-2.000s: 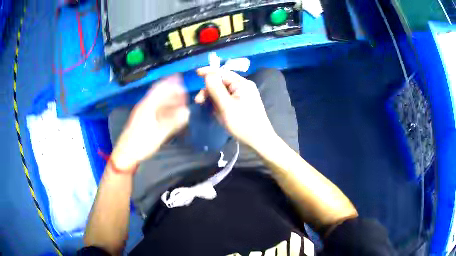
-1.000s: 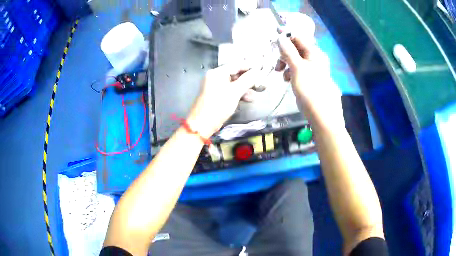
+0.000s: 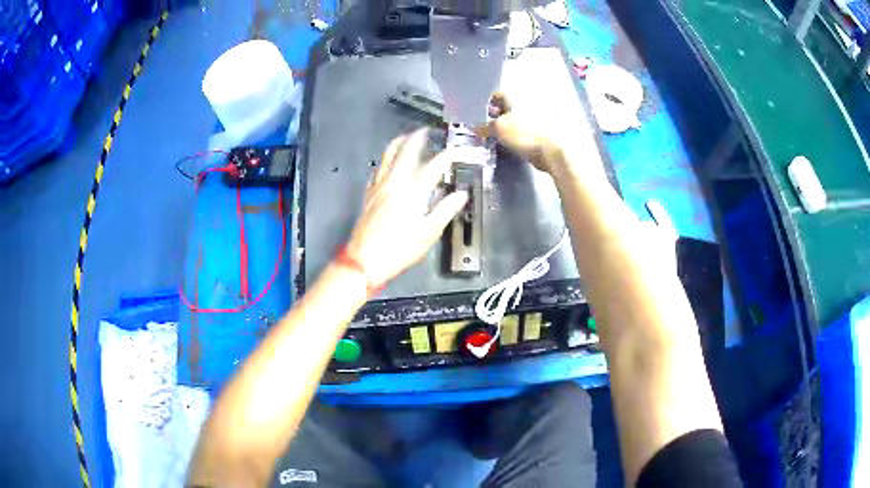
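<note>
The grey metal horn (image 3: 467, 67) stands above a small fixture with a slotted dark bar (image 3: 466, 229) toward me. My left hand (image 3: 405, 205) is at the fixture's left, fingers spread, thumb over the slotted bar; whether it grips anything is hidden. My right hand (image 3: 529, 133) is at the right side of the fixture under the horn, fingers bent; what they hold is hidden. A white cable (image 3: 506, 291) runs from beneath my right forearm to a coiled bundle at the base plate's front edge, with its end over the red button (image 3: 479, 342).
The base plate (image 3: 362, 219) has a dark bar (image 3: 418, 103) behind my left hand. A multimeter (image 3: 262, 165) with red leads and a white roll (image 3: 248, 84) are left. A green button (image 3: 347, 350) is at front left. A smaller roll (image 3: 613, 97) and green bench (image 3: 763, 95) are right.
Both hands have moved to the fixture, one on each side. The white part raised in my right hand is no longer visible. The cable bundle now hangs over the front panel.
</note>
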